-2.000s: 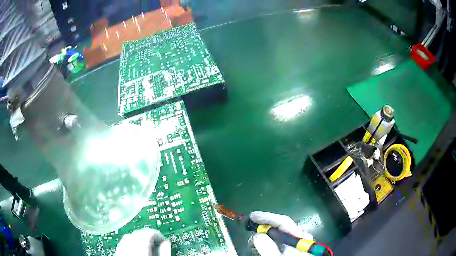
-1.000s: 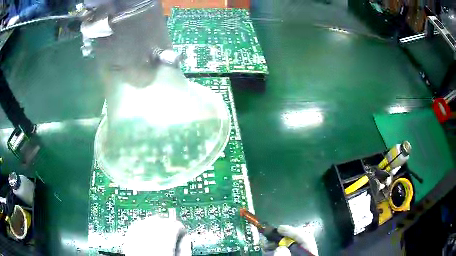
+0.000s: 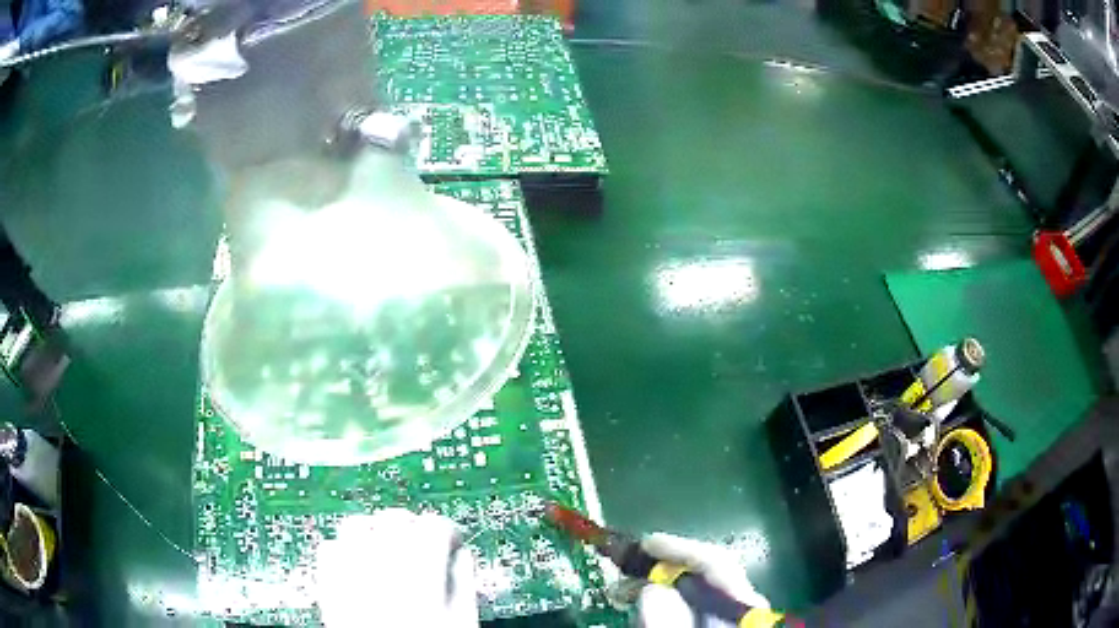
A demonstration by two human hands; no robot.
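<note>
The green circuit board point(image 3: 491, 540) lies flat in front of me, partly covered by the clear fume hood point(image 3: 368, 331). My gloved right hand point(image 3: 690, 586) is shut on the soldering iron point(image 3: 626, 552), at the board's lower right. The iron's orange front reaches over the board near its right edge. My gloved left hand point(image 3: 395, 570) is over the lower middle of the board, cut off by the bottom edge; its fingertips are blurred. A thin line of solder wire point(image 3: 135, 509) runs from the left toward the board's left edge. A short thin line also shows between my left hand and the iron's tip.
A second circuit board point(image 3: 485, 98) sits on a dark support behind. A divided black tray point(image 3: 804, 472) at right holds a bottle point(image 3: 951, 374), a yellow ring point(image 3: 965, 470) and white material. A green mat point(image 3: 994, 331) lies beyond it. Another tray point(image 3: 68, 528) is at far left.
The view has swung and shifted since the first frame. The iron's tip has moved from the board's right edge inward over the board. The solder wire now shows more clearly at left.
</note>
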